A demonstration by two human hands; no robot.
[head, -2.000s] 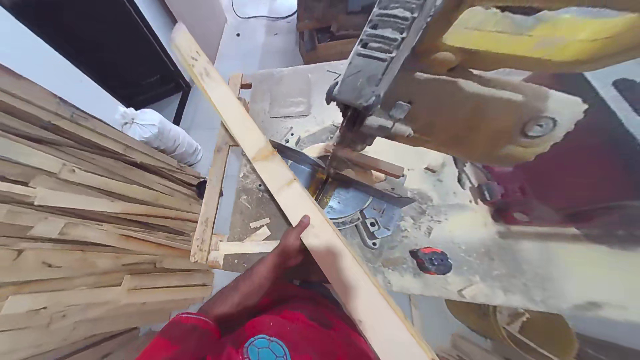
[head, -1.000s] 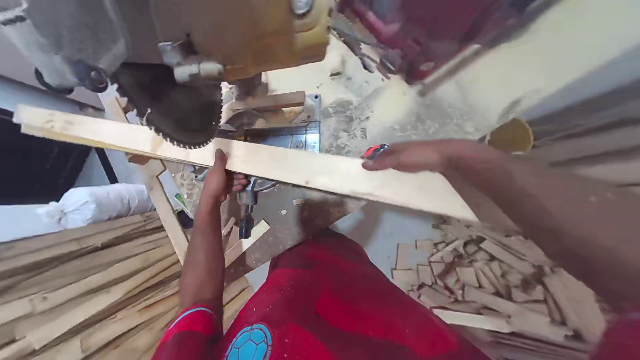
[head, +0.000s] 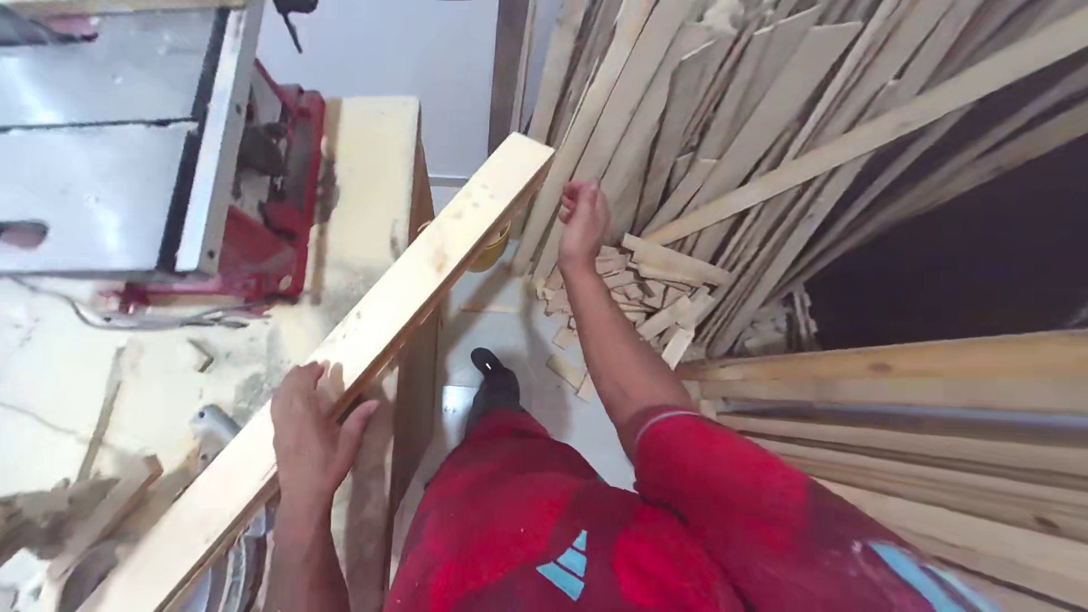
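A long pale wooden board [head: 408, 280] runs diagonally from the lower left to the upper middle, over the edge of the workbench [head: 361, 204]. My left hand [head: 314, 425] lies on the board, its fingers over the top face and its thumb at the near edge; how firmly it grips cannot be told. To the right of the board's far end, my right hand [head: 584, 223] is held in the air with curled fingers, apart from the board, and no object shows in it. Part of a metal machine base [head: 246, 552] shows beneath the board at the lower left.
A table saw with a metal top [head: 93, 187] and red base stands at the upper left, its cable on the dusty bench. Wooden offcuts [head: 633, 293] lie on the floor. Long wood strips [head: 739, 127] lean behind them. More boards [head: 918, 433] are stacked at the right.
The view has swung far to the right. My right hand, on the board a second ago, is now off it. The saw blade seen above the board earlier is out of view.
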